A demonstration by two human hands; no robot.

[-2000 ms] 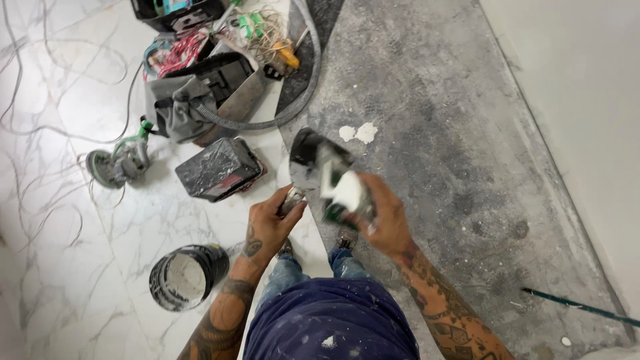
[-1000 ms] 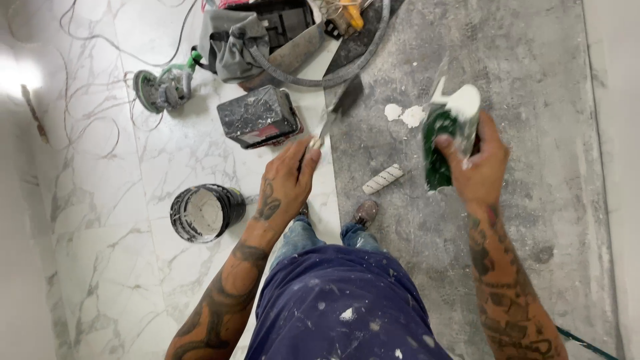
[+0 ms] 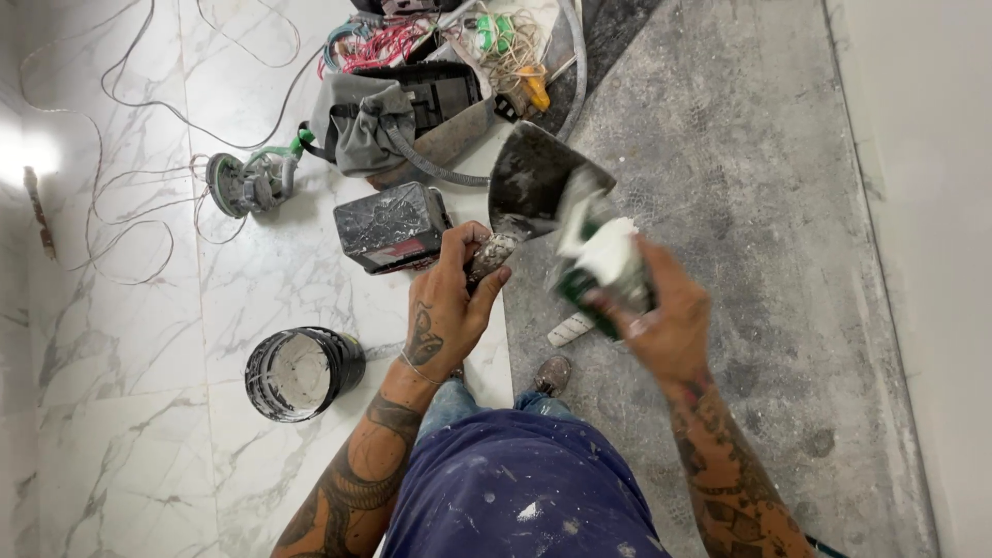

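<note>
My left hand (image 3: 457, 298) grips the worn handle of a wide putty knife (image 3: 539, 174), its dark blade pointing up and away from me. In my right hand (image 3: 670, 314) is a green-handled tool (image 3: 593, 291), blurred by motion, with a lump of white compound (image 3: 616, 252) on it. The front of this tool overlaps the right side of the putty knife's blade in view; whether they touch I cannot tell. Below it, a white roller-like piece (image 3: 570, 329) lies on the grey floor, partly hidden by my right hand's tool.
A black bucket of white compound (image 3: 302, 376) stands on the marble-look floor at left. Beyond it are a dusty black box (image 3: 391, 225), a green and grey sander (image 3: 252, 182), a grey bag (image 3: 364, 128), a hose (image 3: 446, 174), and tangled cords (image 3: 387, 43). A wall (image 3: 926, 232) borders the right side.
One second ago my hands were apart; now the two tools are close together in front of me. The putty knife's blade has turned its broad face toward the view.
</note>
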